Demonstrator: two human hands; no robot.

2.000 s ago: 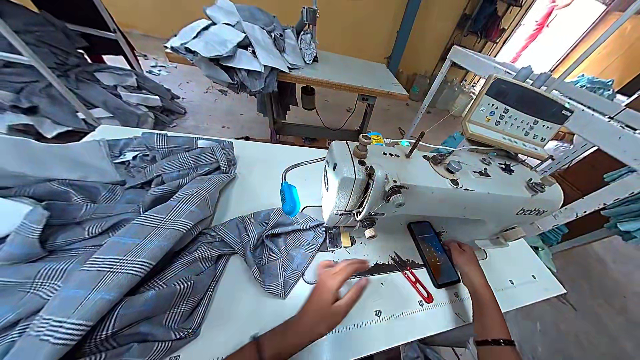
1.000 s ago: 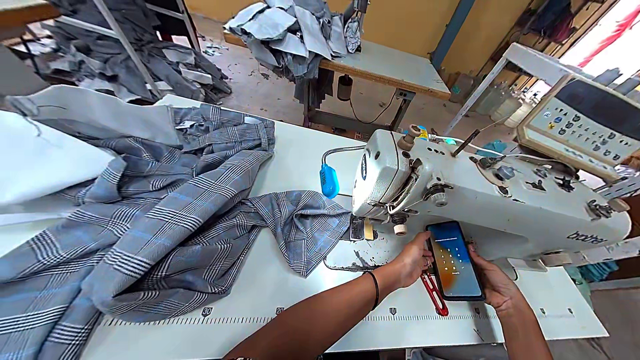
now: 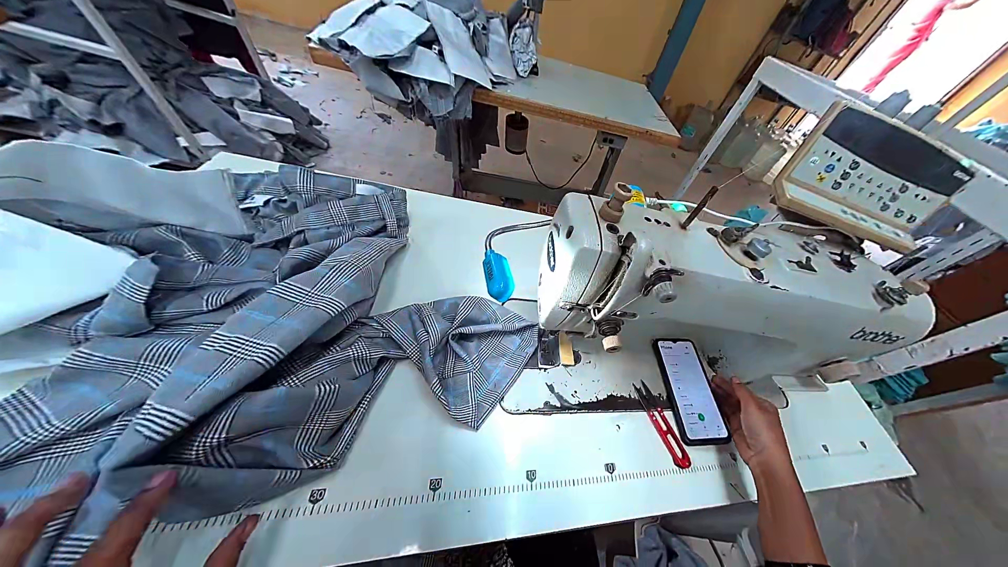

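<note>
Grey plaid fabric (image 3: 260,339) lies bunched over the left side of the sewing table, one end reaching under the needle area of a white Brother sewing machine (image 3: 709,291). At the lower left, my left hand (image 3: 118,520) rests on the fabric with fingers spread, partly cut off by the frame. Beside the right edge of a smartphone (image 3: 691,391) with a lit screen is my right hand (image 3: 748,421), its fingertips near or touching the phone; a firm hold cannot be told. Red-handled thread snips (image 3: 663,425) lie just left of the phone.
A blue device (image 3: 497,276) on a bent cable hangs left of the machine head. The control panel (image 3: 874,173) stands at the upper right. Behind are a second table (image 3: 583,98) with grey cut pieces (image 3: 425,47) and a fabric heap (image 3: 260,118) by a metal frame.
My left hand has left the phone's side and moved to the fabric at the lower left. The phone's screen has changed from a dark, colourful display to a white page.
</note>
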